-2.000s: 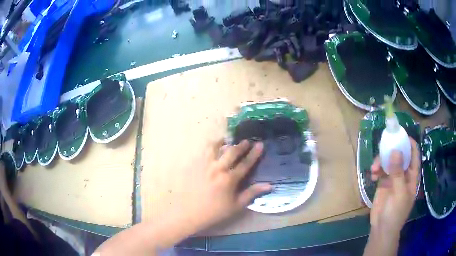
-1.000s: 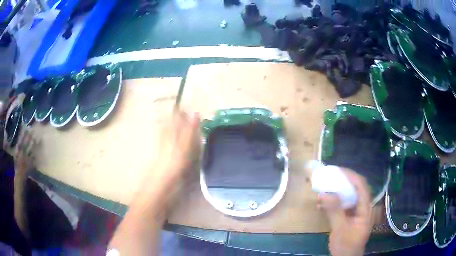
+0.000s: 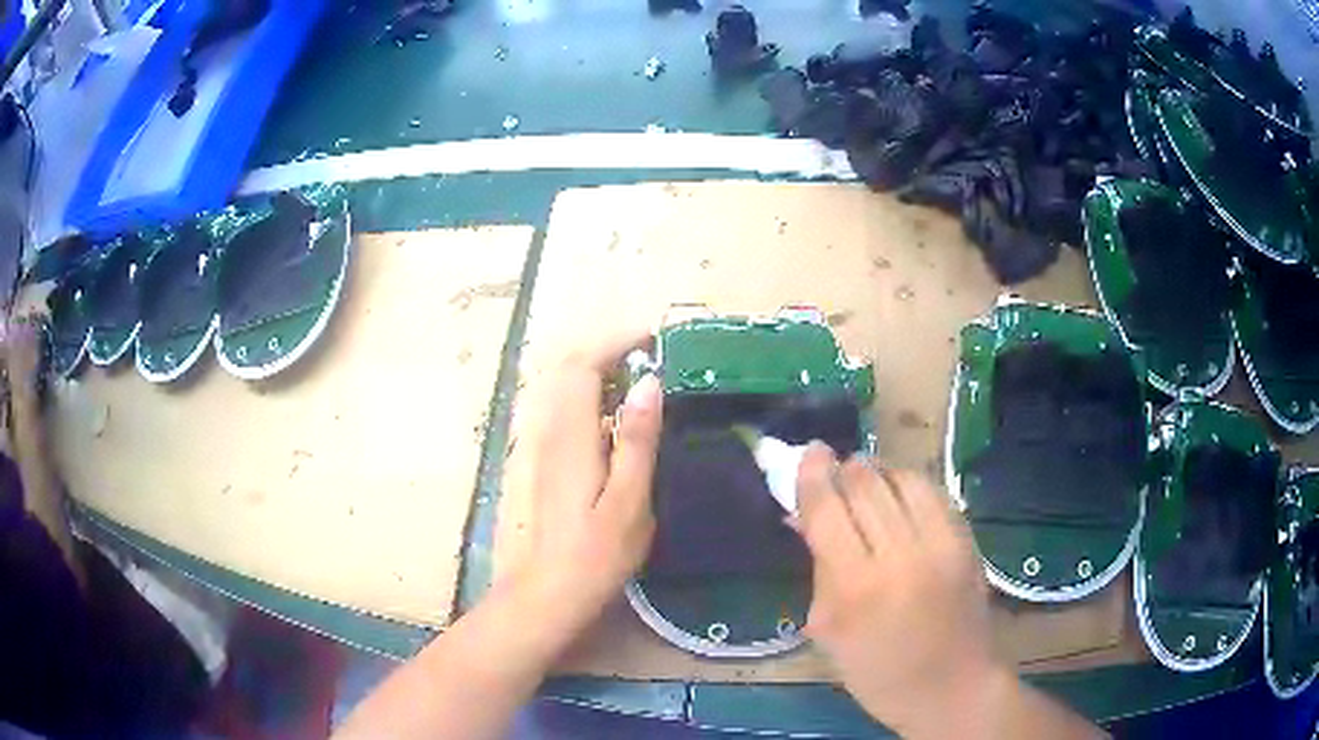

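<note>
A green housing [image 3: 723, 557] with a pale rim lies on the cardboard in front of me, its rounded end toward me and its recess dark. My left hand [image 3: 586, 484] rests at its left edge, thumb along the side, holding it. My right hand [image 3: 890, 578] grips the white glue bottle [image 3: 783, 474], tilted with its yellowish tip over the upper part of the dark recess. Most of the bottle is hidden in my fingers. My right hand covers the housing's lower right side.
More housings [image 3: 1049, 448] lie at right, overlapping toward the back. A short row of housings [image 3: 282, 289] lies at left. A heap of black inserts [image 3: 969, 130] is at the back right. A blue bin [image 3: 188, 123] stands at back left. Another person's arm [image 3: 36, 434] shows at the left edge.
My left hand has come onto the housing's left side. The glue bottle has moved left from beside the housing to over its recess. The housing now lies slightly further right in view.
</note>
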